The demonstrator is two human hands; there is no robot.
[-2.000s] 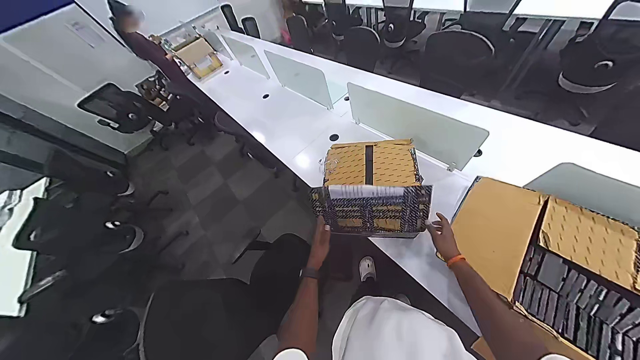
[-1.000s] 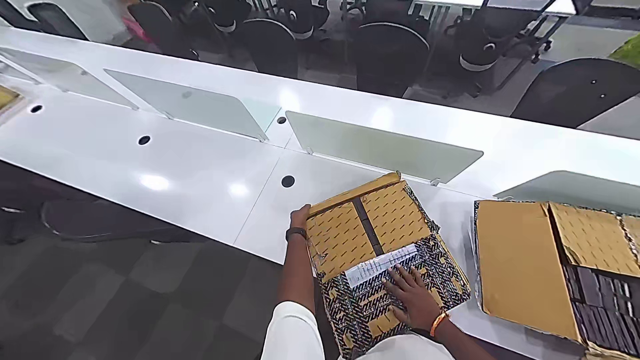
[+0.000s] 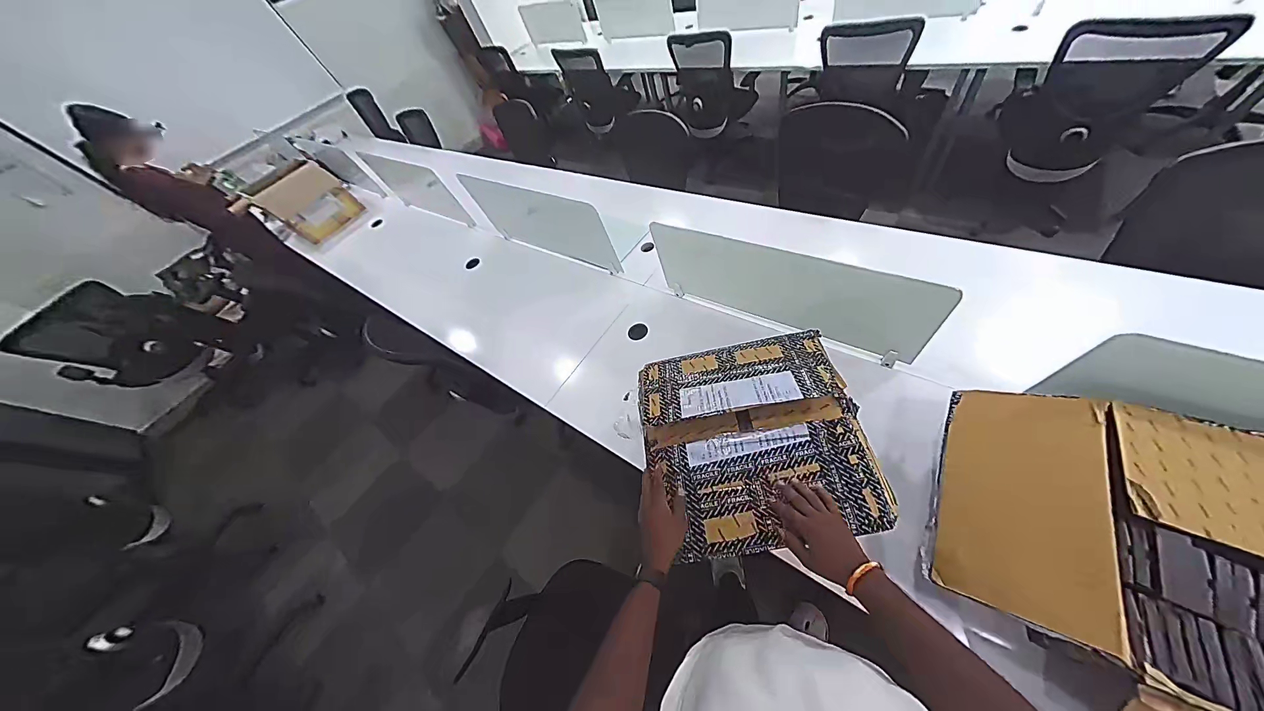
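Observation:
A cardboard box [image 3: 755, 449] wrapped in black patterned tape lies on the white desk, its near edge at the desk's front edge. White printed sheets are stuck on its top, and a strip of brown tape crosses between them. My left hand [image 3: 662, 518] rests against the near left side of the box, fingers pointing forward. My right hand [image 3: 815, 528] lies flat on the near right part of its top, fingers spread. To the right stands a larger open carton [image 3: 1027, 523] holding rows of dark packets, with its flaps folded out.
Frosted glass dividers [image 3: 805, 286] run along the white desk [image 3: 533, 306]. At the far left a person [image 3: 188, 197] in a dark top stands by another open box [image 3: 316, 202]. Office chairs [image 3: 839, 148] stand beyond the desk and at the left [image 3: 109, 336].
The box's two top flaps, which stood apart or were being folded, now lie closed, and the sheets and tape face up. My left hand has moved down to the near left side. The view has swung left.

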